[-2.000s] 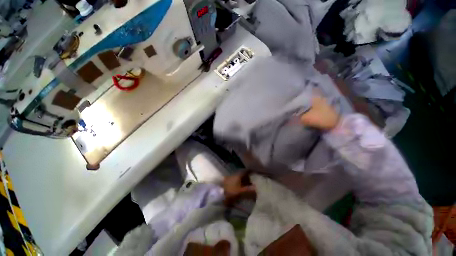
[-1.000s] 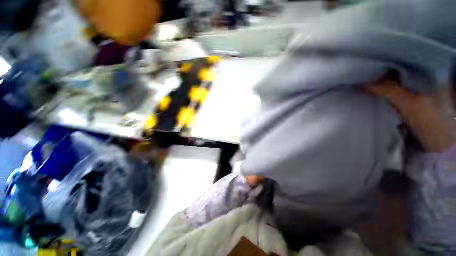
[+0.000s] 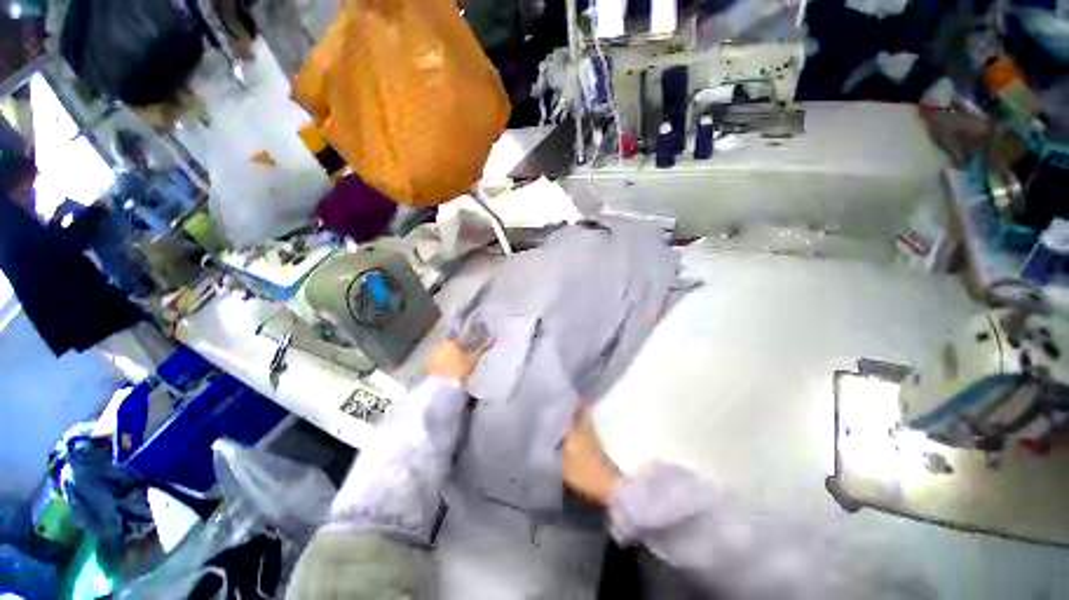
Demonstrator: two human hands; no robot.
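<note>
A stack of grey cloth panels (image 3: 586, 281) lies on the pale table left of the sewing machine, with its near end hanging over the table's front edge. A short dark slit shows on the top panel. My left hand (image 3: 460, 356) lies on the left side of the panels, fingers on the cloth. My right hand (image 3: 586, 459) is at the right edge of the panels near the table's front; its fingertips are partly hidden by the cloth.
The sewing machine head (image 3: 996, 375) with its bright lamp is at the right. A grey machine or motor (image 3: 369, 299) stands left of the panels. An orange bag (image 3: 404, 100) hangs above. Dark thread spools (image 3: 666, 143) stand behind. A blue bin (image 3: 199, 428) and clear plastic bags (image 3: 276, 498) are lower left.
The view has swung left from the sewing machine. The grey panels, lifted in my hands a second ago, now lie on the table over the striped edge. Both hands are lower on the cloth.
</note>
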